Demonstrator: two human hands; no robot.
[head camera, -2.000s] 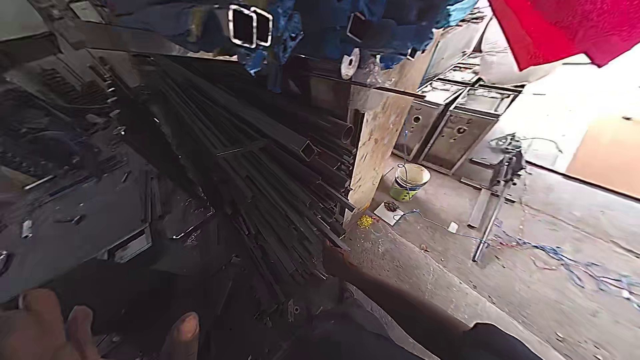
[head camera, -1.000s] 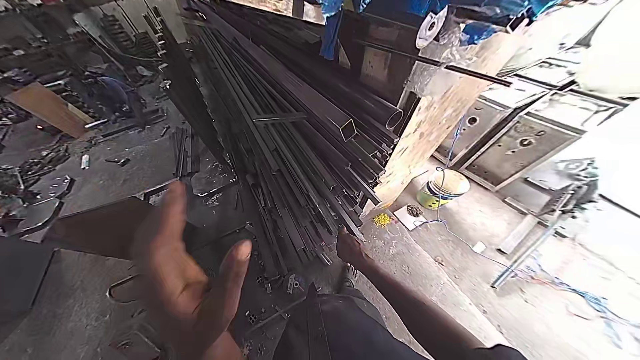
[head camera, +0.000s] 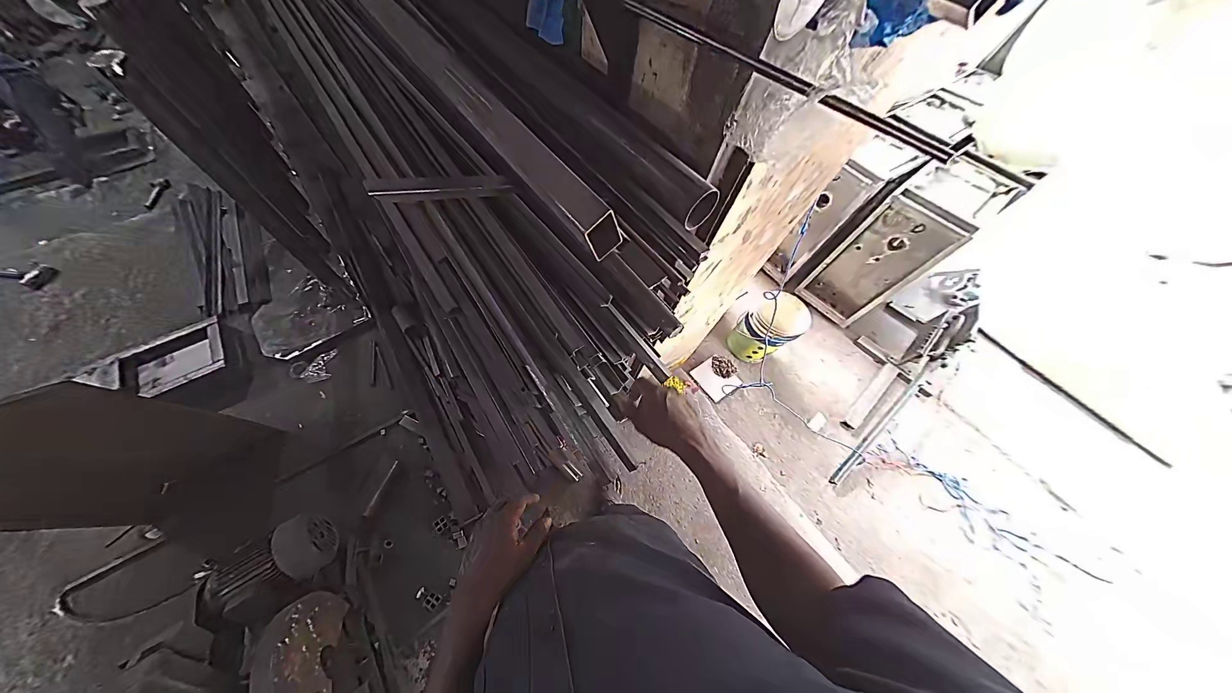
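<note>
A large stack of dark metal bars and tubes (head camera: 481, 318) runs from the upper left toward my body. My right hand (head camera: 660, 414) is closed around the end of a thin metal bar at the stack's right side. My left hand (head camera: 515, 534) rests by the near ends of the bars, close to my leg; its fingers are bent, and whether it grips anything cannot be told. A square steel tube (head camera: 603, 234) lies on top of the stack, with a round steel pipe (head camera: 701, 206) beside it. A short flat bar (head camera: 441, 187) lies across the stack.
At the right, a paint bucket (head camera: 770, 327) stands by metal cabinets (head camera: 881, 250), with a metal stand (head camera: 890, 414) and tangled wires beyond. An electric motor (head camera: 274, 568) and a dark sheet (head camera: 125, 457) lie at lower left. A thin rod (head camera: 818, 94) juts out at upper right.
My left hand, raised with spread fingers a second ago, has come down beside the near bar ends. My right hand remains at the bar ends. The view has shifted closer over the stack.
</note>
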